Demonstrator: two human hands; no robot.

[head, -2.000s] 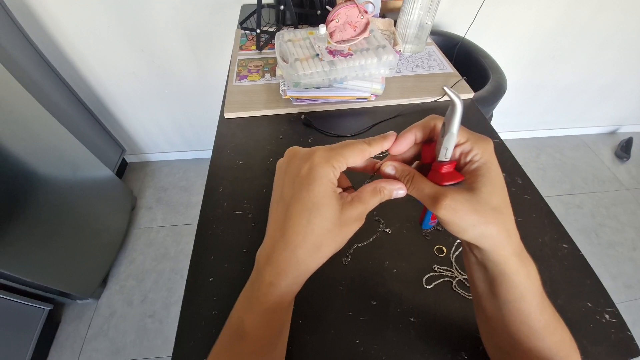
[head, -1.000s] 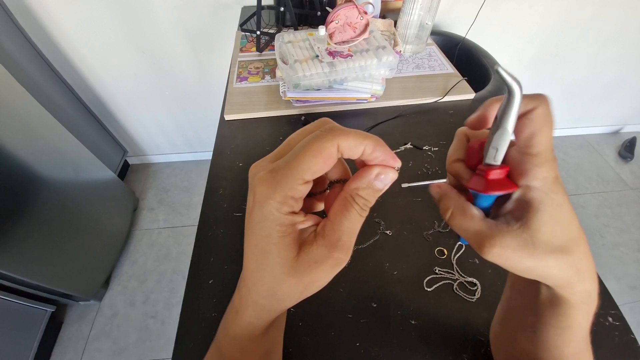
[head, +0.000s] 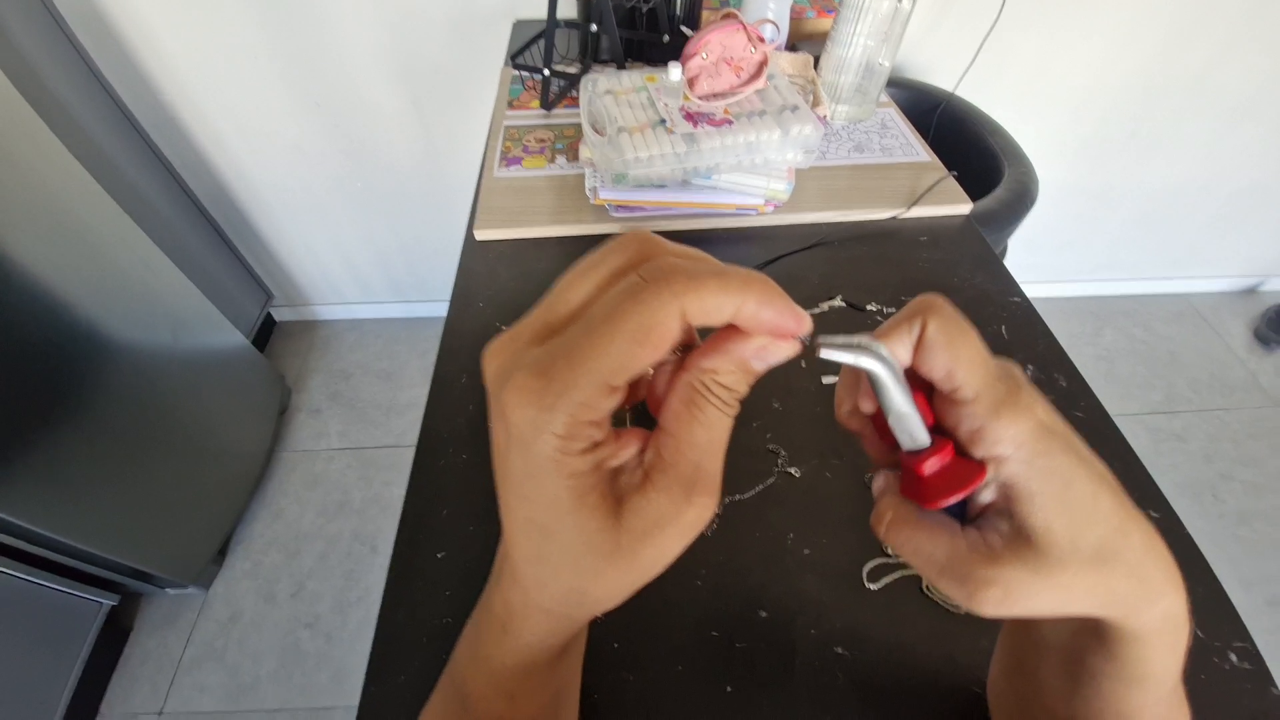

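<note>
My left hand [head: 640, 400] pinches a tiny piece between thumb and forefinger, too small to name; thin chain strands seem to show inside the curled fingers. My right hand [head: 1010, 480] grips bent-nose pliers [head: 890, 400] with red and blue handles. Their bent tip points left, close to the left fingertips; whether it touches the small piece cannot be told. Between and below the hands a thin dark chain [head: 755, 488] with a clasp lies on the black table. A silver chain [head: 885, 572] lies partly hidden under the right hand.
Another small chain [head: 840, 304] lies behind the hands. At the table's far end a wooden board [head: 850, 200] bears a clear case of markers [head: 650, 130], a pink round pouch [head: 727, 60] and a ribbed glass vessel [head: 865, 60]. A black chair [head: 990, 160] stands behind the right edge.
The hands were together two seconds ago, then apart, with a thin metal rod at the right fingers. Now the pliers are tilted left and their tip is close to my left fingertips.
</note>
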